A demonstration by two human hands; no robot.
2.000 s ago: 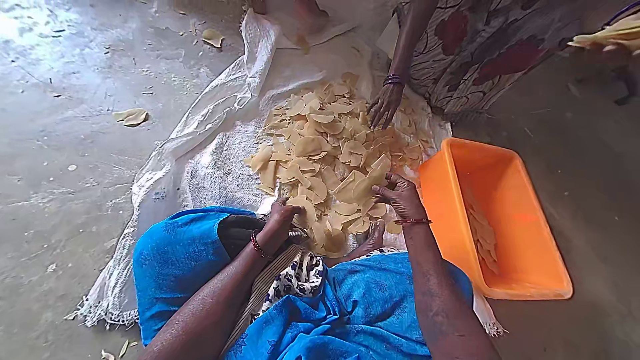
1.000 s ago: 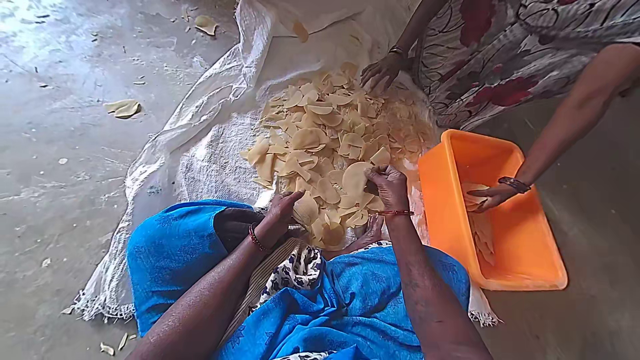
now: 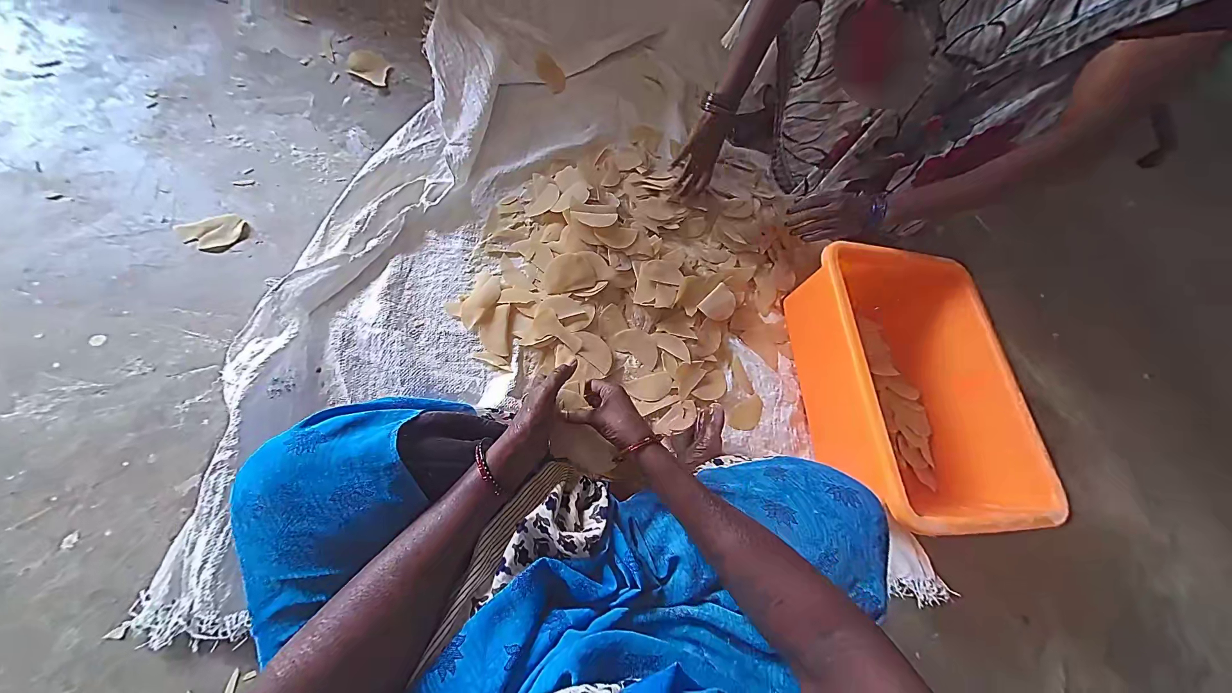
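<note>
A heap of thin, flat, pale-yellow discs (image 3: 616,250), many of them round or half-round, lies on a white woven sack sheet (image 3: 395,318). At the near edge of the heap, my left hand (image 3: 539,414) and my right hand (image 3: 613,416) are close together over my lap. Several of the discs (image 3: 582,448) are held between them, and the fingers partly hide these. Red bangles circle both my wrists. To the right of the heap stands an orange plastic tub (image 3: 1011,423) with a small row of discs (image 3: 905,414) inside along its left side.
Across the heap, a co-worker's hand (image 3: 701,159) touches the discs, and the same person's other hand (image 3: 837,214) is beside the tub's far left corner. Loose pieces (image 3: 214,233) lie on the grey floor (image 3: 115,366) at the left. My blue-clothed knees flank my hands.
My hands have come together closer to my lap, with discs between them. The co-worker's hand that was in the orange tub a second ago is now outside it, by the heap.
</note>
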